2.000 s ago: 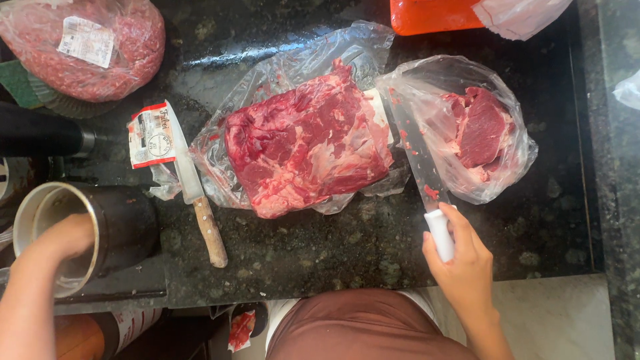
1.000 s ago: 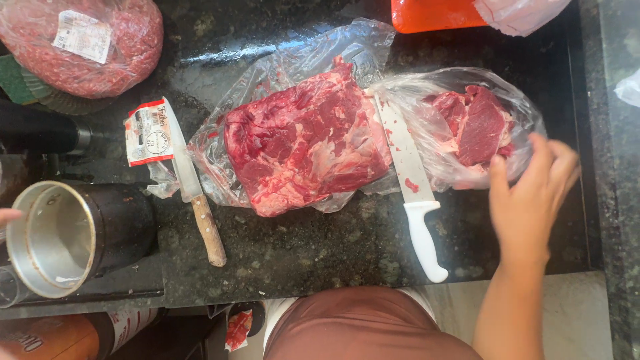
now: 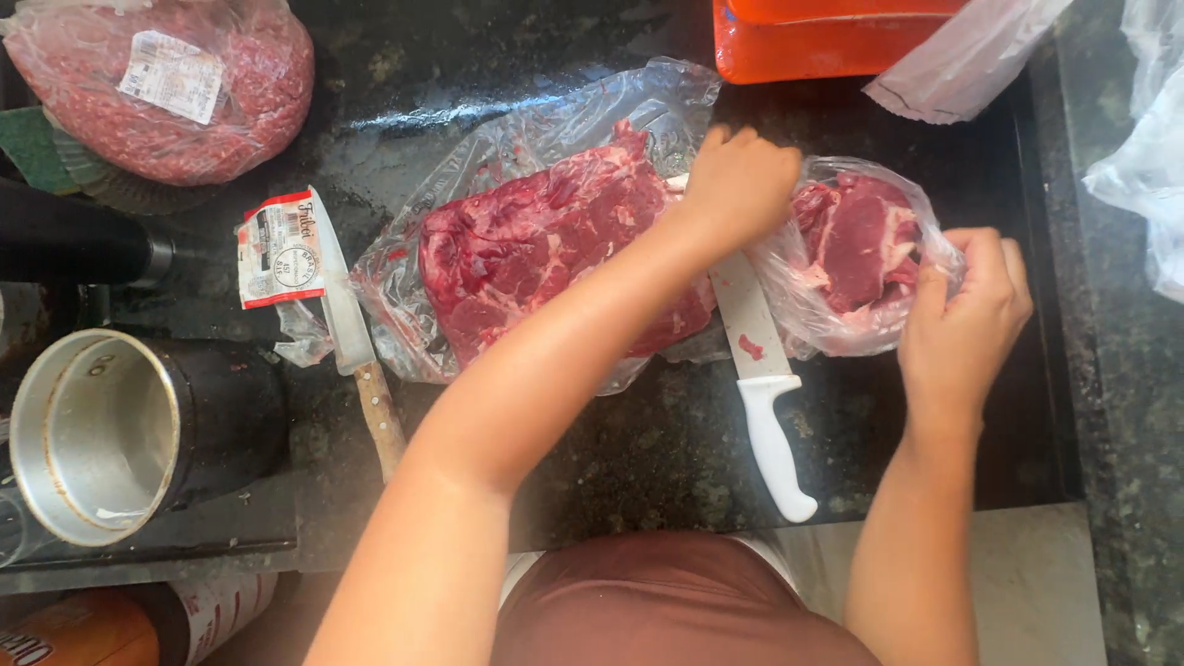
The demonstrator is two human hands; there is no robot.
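A clear plastic bag [image 3: 888, 338] holding cut pieces of raw beef [image 3: 860, 245] lies at the right of the counter. My right hand [image 3: 971, 310] grips its right rim between thumb and fingers. My left hand [image 3: 747, 185] has curled fingers at the bag's upper left edge; whether it pinches the plastic is hidden. Left of the bag, a large slab of raw beef [image 3: 546, 240] rests on opened plastic wrap, partly behind my left forearm. Between slab and bag lies a white-handled butcher knife [image 3: 775, 444], its upper blade covered by my left hand.
A wooden-handled knife [image 3: 377, 407] lies left of the slab, beside a printed label [image 3: 280, 250]. An aluminium pot [image 3: 176, 416] stands at the left, below a bag of ground meat [image 3: 250, 88]. An orange-red container [image 3: 814, 42] sits at the top, near white plastic [image 3: 1147, 185].
My right hand let go of the white-handled knife, then moved right to the bag. My left hand has come from the pot at the left across the slab to the bag, whose mouth is now wider.
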